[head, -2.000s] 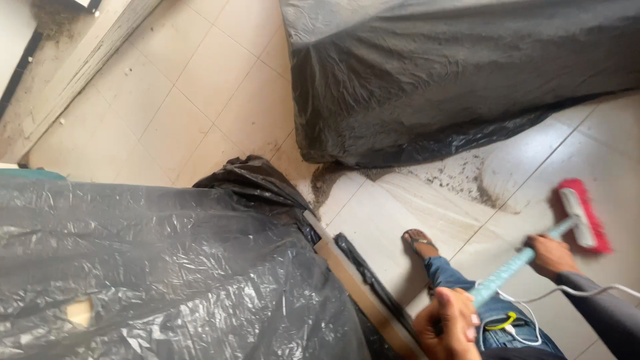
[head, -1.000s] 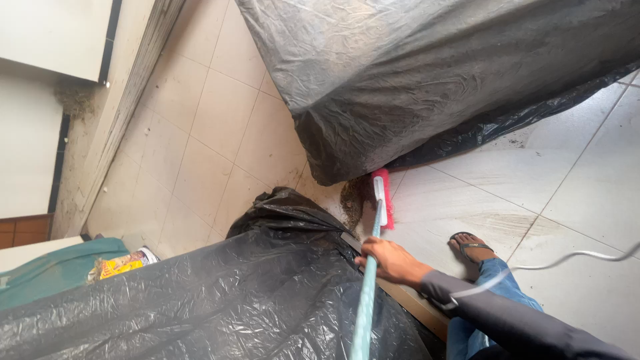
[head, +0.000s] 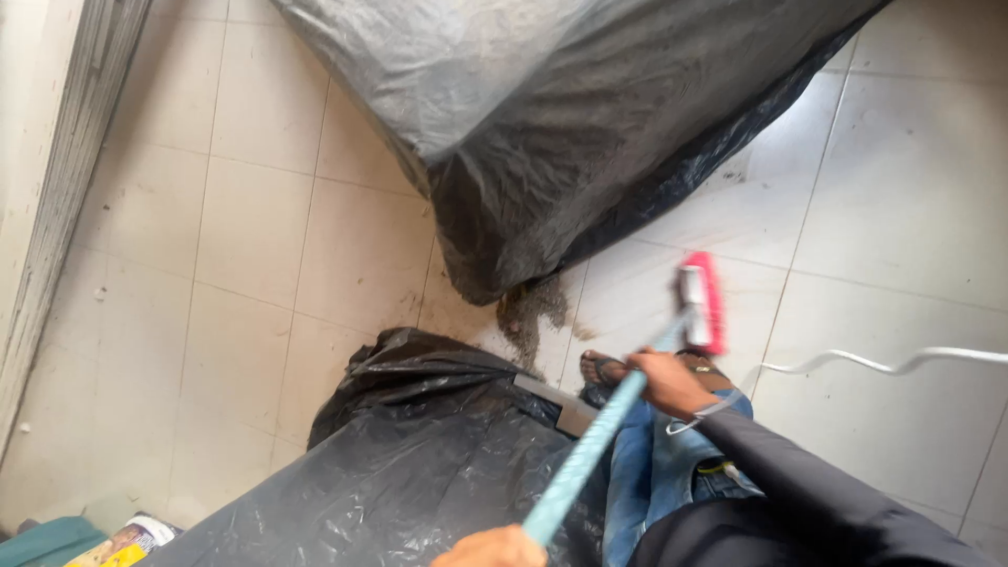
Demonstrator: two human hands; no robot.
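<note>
My right hand is closed around the light-blue patterned handle of a floor brush, partway down its length. At the bottom edge, my left hand grips the upper part of the same handle. The brush head, white with red bristles, is on the tiled floor just beyond my sandalled feet and looks blurred. Left of it lies a heap of dark, gritty dirt, against the corner of a piece of furniture under a black plastic sheet.
Another black plastic cover spreads over the lower left, with a pale strip at its edge. A white cable runs right from my wrist. A worn wooden frame stands left; green cloth and a printed packet lie lower left.
The brush head has moved right, away from the covered corner, and the dirt heap beside that corner is in view. My left hand has come into view on the handle since a second ago.
</note>
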